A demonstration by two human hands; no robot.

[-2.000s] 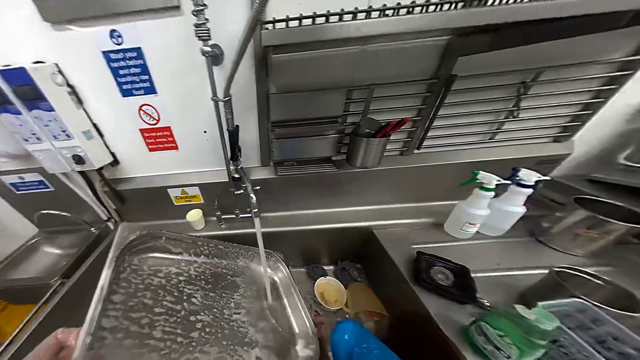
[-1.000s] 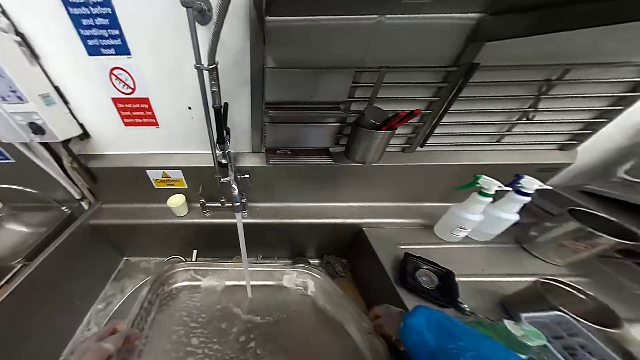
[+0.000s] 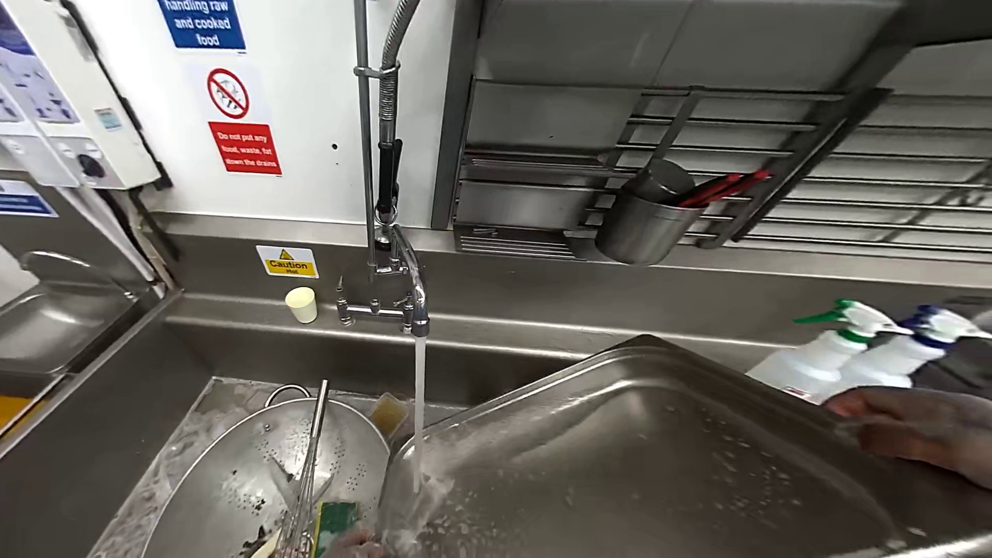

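Observation:
A large metal tray [image 3: 620, 457] is tilted over the sink, its left part under the stream from the tap [image 3: 419, 310]. My right hand [image 3: 914, 430] grips the tray's upper right edge. My left hand [image 3: 355, 545] shows only in part at the bottom, by the tray's lower left edge and next to a green and yellow sponge [image 3: 335, 521]; its grip is mostly hidden. Left of the tray, a metal colander [image 3: 225, 465] sits in the sink with a wire whisk [image 3: 310, 473] and some food scraps in it.
Two spray bottles [image 3: 806, 360] stand right of the sink. A pale cup [image 3: 301, 304] is on the back ledge beside the tap. A metal holder [image 3: 647, 225] with red-handled utensils hangs on the wall rack. Another basin [image 3: 70, 318] is at far left.
The tray has moved right and tilted, with its right side raised; the colander and whisk now show at left. The blue item seen by my right hand earlier is out of sight.

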